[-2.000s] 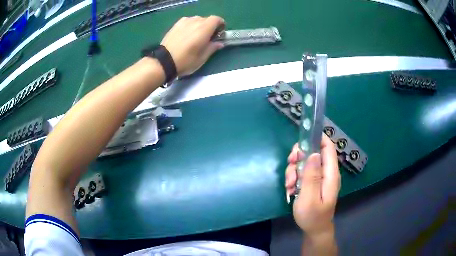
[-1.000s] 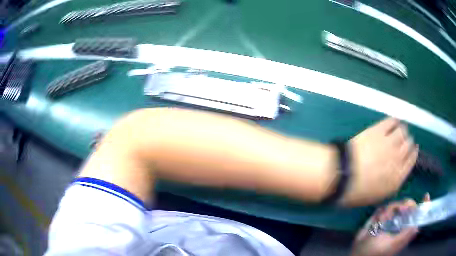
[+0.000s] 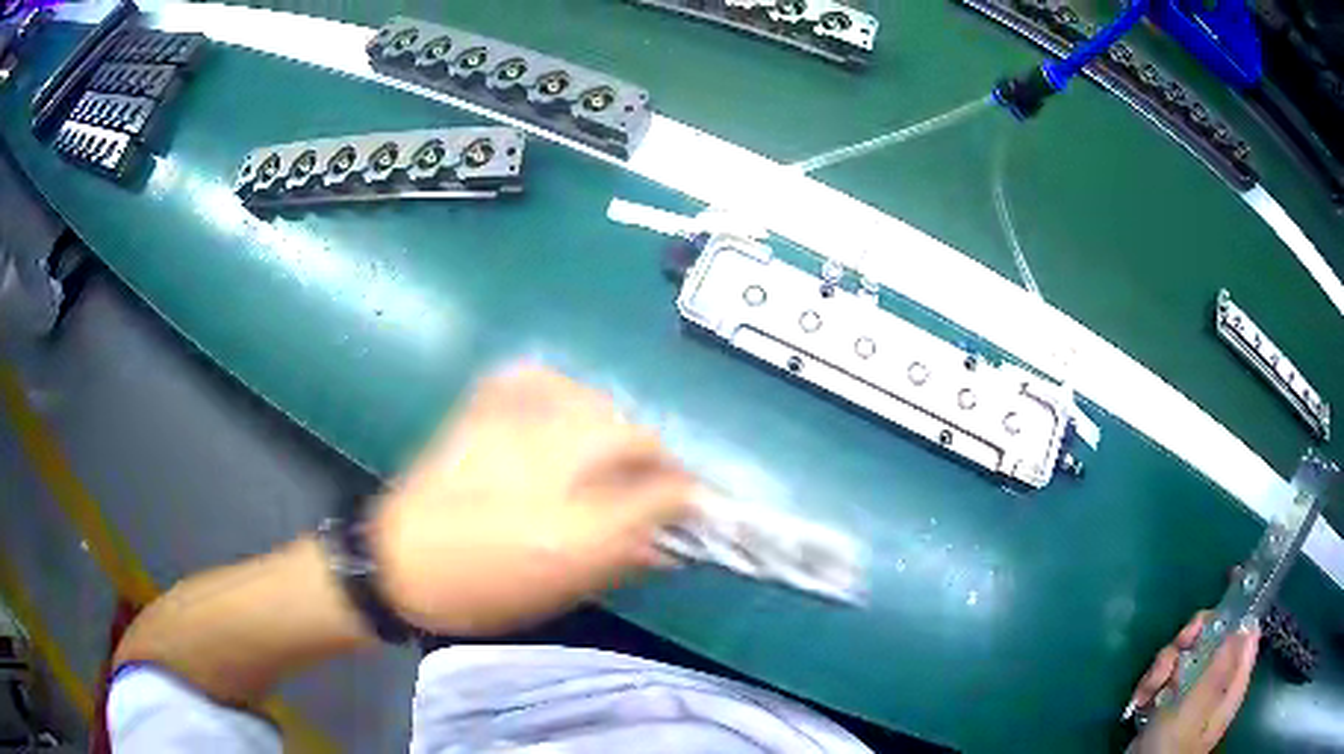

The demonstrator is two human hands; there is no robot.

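My left hand (image 3: 546, 501), with a dark band at the wrist, is blurred and grips one end of a grey jig bar (image 3: 781, 557) near the bench's front edge. The bar's pockets are too blurred to read. My right hand (image 3: 1212, 681) is at the lower right and holds a narrow shiny transfer plate (image 3: 1268, 567) that slants up to the right. The silver base fixture (image 3: 884, 361) with its row of small holes lies between them, farther back on the bench. Neither hand touches it.
Two six-pocket jigs (image 3: 509, 71) with ring parts lie back left, and grouped jigs (image 3: 126, 96) at far left. A blue air hose (image 3: 1094, 47) feeds clear tubes (image 3: 899, 140). A flat holed plate (image 3: 1271, 361) lies right; a dark jig (image 3: 1291, 642) is beside my right hand.
The view has swung toward the bench's left side. My left hand has moved away from my right hand, and a grey bar now shows in its grip. My right hand still holds the plate.
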